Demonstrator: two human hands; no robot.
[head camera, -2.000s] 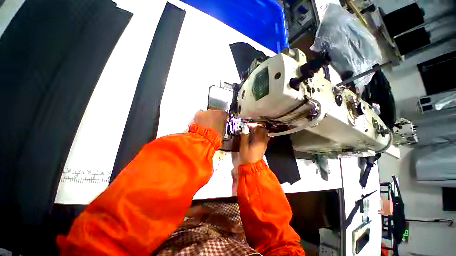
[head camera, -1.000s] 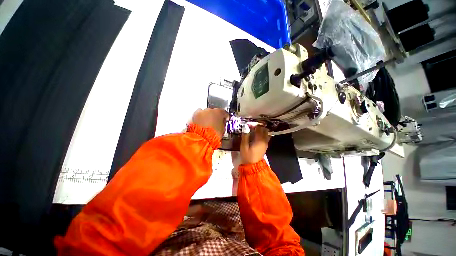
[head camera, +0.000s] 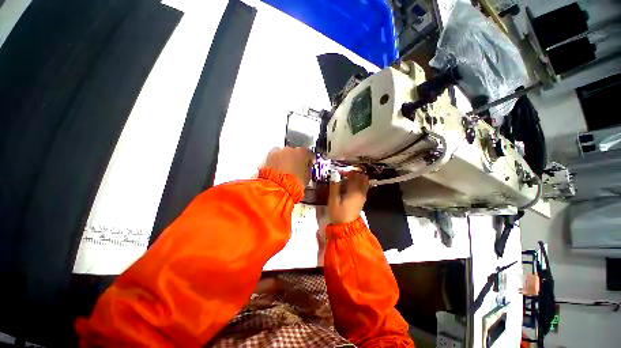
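Note:
The cream-white sewing machine (head camera: 381, 122) stands across the table, its needle area brightly lit. My left hand (head camera: 289, 163) is just left of the presser foot (head camera: 323, 168), fingers bent down at it. My right hand (head camera: 348, 195) is just right of the foot, fingertips close together near the needle. What the fingertips hold is too small and glare-lit to tell. A black fabric panel (head camera: 389, 216) lies under the machine arm, its other end (head camera: 338, 76) showing behind the head. A long black fabric strip (head camera: 202, 122) lies left of my left hand.
A wide black stack of strips (head camera: 75, 115) covers the table's left side. A blue crate (head camera: 340, 24) is behind the table. A clear plastic bag (head camera: 476, 54) hangs beyond the machine. A second white table (head camera: 482, 251) at right holds dark tools and a dark rectangle (head camera: 496, 325).
The view has shifted slightly. Both hands stay at the presser foot with almost no visible movement, and the long strip and stack lie as before.

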